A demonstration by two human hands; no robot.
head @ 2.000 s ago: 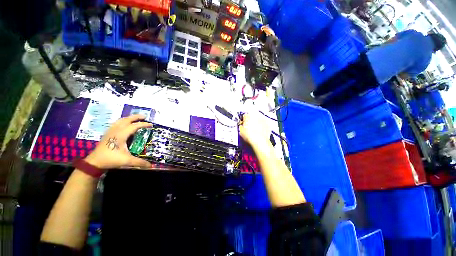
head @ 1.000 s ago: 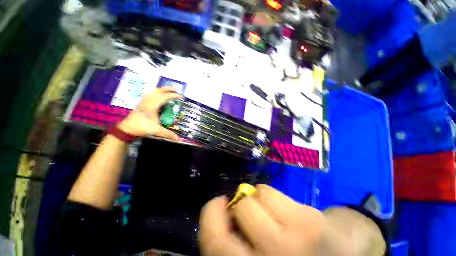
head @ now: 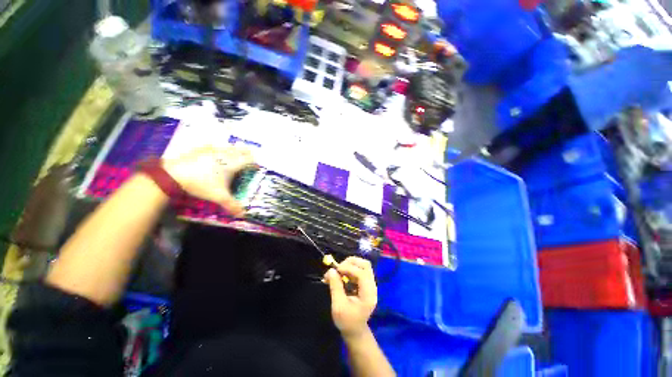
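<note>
The long black electronic unit (head: 313,210) lies on the purple, white and pink sheet (head: 110,158) near the front edge, with yellow lines along its rows. My left hand (head: 206,177) grips its left end around the green circuit board (head: 246,182), which it partly hides. My right hand (head: 354,291) is in front of the unit and holds a hand screwdriver (head: 329,260) with a yellow handle. Its thin shaft points up and left, with the tip at the unit's near edge; I cannot tell whether it touches.
A translucent bottle (head: 131,70) stands at the back left. Blue parts bins (head: 228,37), a white gridded panel (head: 321,70) and red digital readouts (head: 394,31) are behind. A blue crate (head: 490,243) is at the right, with a red crate (head: 589,275) beyond. Dark cables lie on the sheet's right side.
My right hand has come from beyond the unit's right end, past close to the camera, to the unit's near side with the screwdriver. My left hand stays on the green end.
</note>
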